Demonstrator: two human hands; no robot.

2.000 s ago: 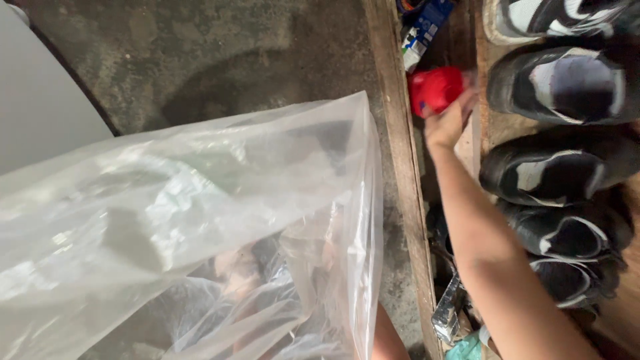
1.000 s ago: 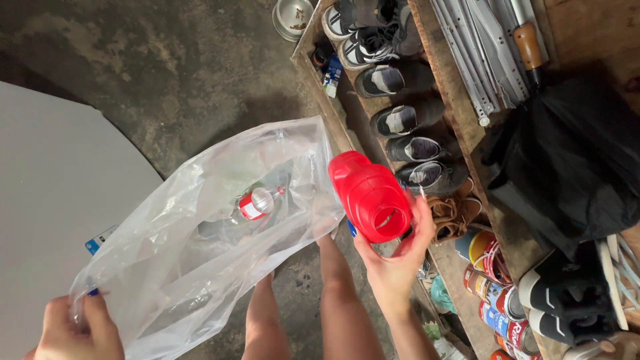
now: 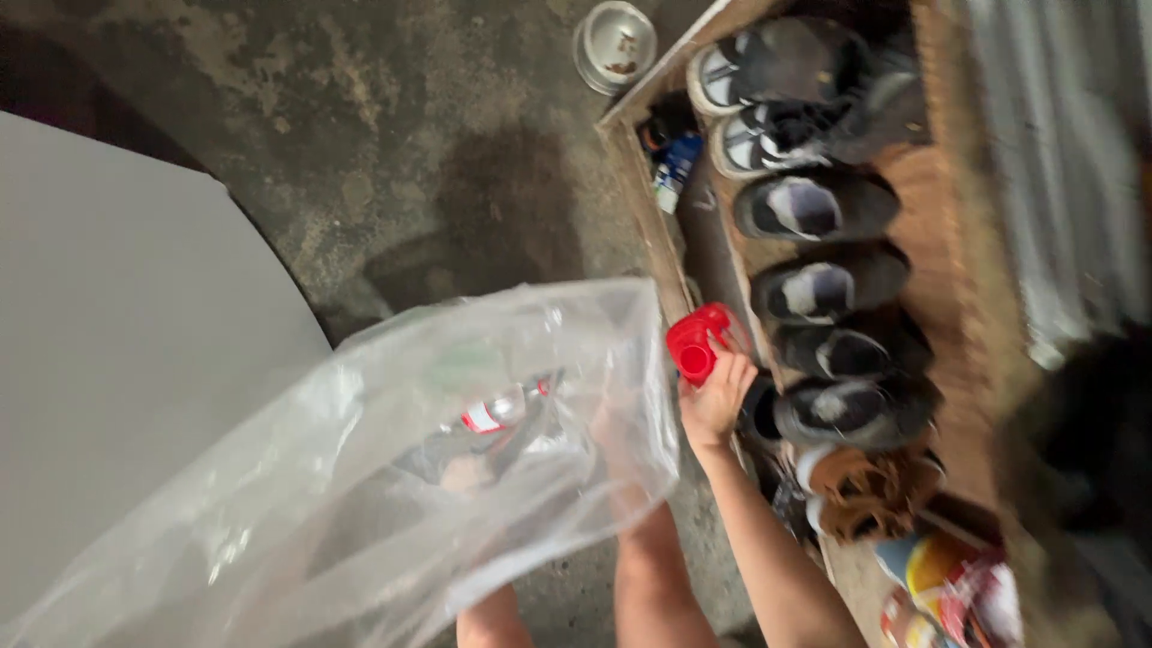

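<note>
A red plastic container (image 3: 706, 340) with a round opening is gripped by my right hand (image 3: 718, 396), just right of the bag and over the edge of the wooden shoe rack. The large clear plastic bag (image 3: 360, 486) spreads from the lower left to the middle. Inside the bag lies a clear plastic bottle (image 3: 495, 412) with a red and white label and a red cap. My left hand is outside the frame. My legs show below and through the bag.
Black shoes (image 3: 814, 207), sneakers (image 3: 742, 139) and brown shoes (image 3: 868, 495) line the wooden rack (image 3: 648, 216) on the right. A metal bowl (image 3: 621, 45) sits on the concrete floor (image 3: 360, 162). A pale panel (image 3: 135, 315) stands at left. Cans (image 3: 945, 585) are lower right.
My left hand, seen on the bag's edge a second ago, has gone out of view. The red container, over the rack two seconds ago, was beside the bag's opening a second ago and remains in my right hand.
</note>
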